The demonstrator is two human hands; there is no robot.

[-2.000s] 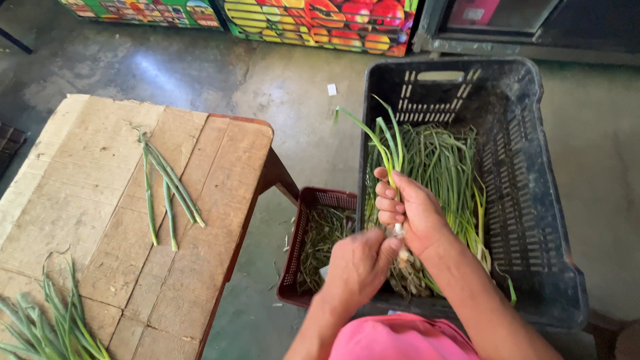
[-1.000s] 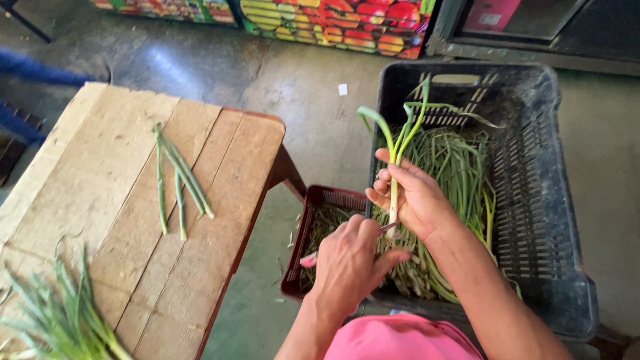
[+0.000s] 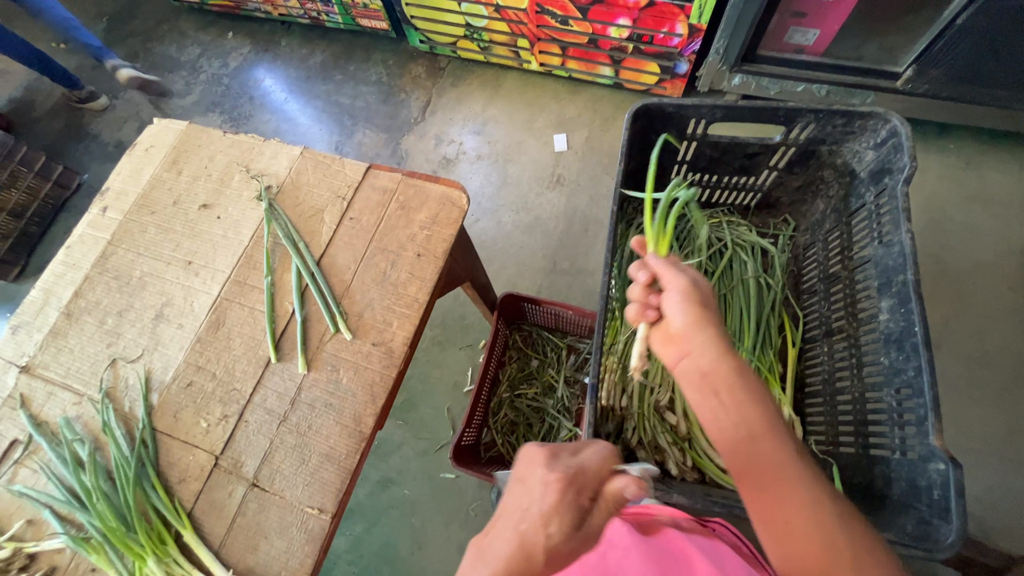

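Note:
My right hand (image 3: 676, 308) is closed around a green onion (image 3: 640, 348), its white root end pointing down and its green leaves rising above the fist. It is over a black plastic crate (image 3: 860, 320) holding a heap of green onions (image 3: 744, 288). Lower and to the left, my left hand (image 3: 560, 500) is a fist around a small pale, shiny item (image 3: 640, 472), mostly hidden; I cannot tell what it is. Cut green onion leaves (image 3: 300, 264) lie on the cardboard-covered table (image 3: 184, 264), with a bunch of green onions (image 3: 120, 488) at its near left corner.
A dark red plastic basket (image 3: 472, 416) of leaf scraps stands between table and crate. Another person's legs (image 3: 56, 40) show at the upper left, above stacked crates (image 3: 32, 200). Fruit-printed panels (image 3: 552, 40) and a dark cabinet (image 3: 944, 64) line the back.
My left hand has come away from the onion, down toward my body. My right hand still grips it. At the upper left, the other person's legs have moved.

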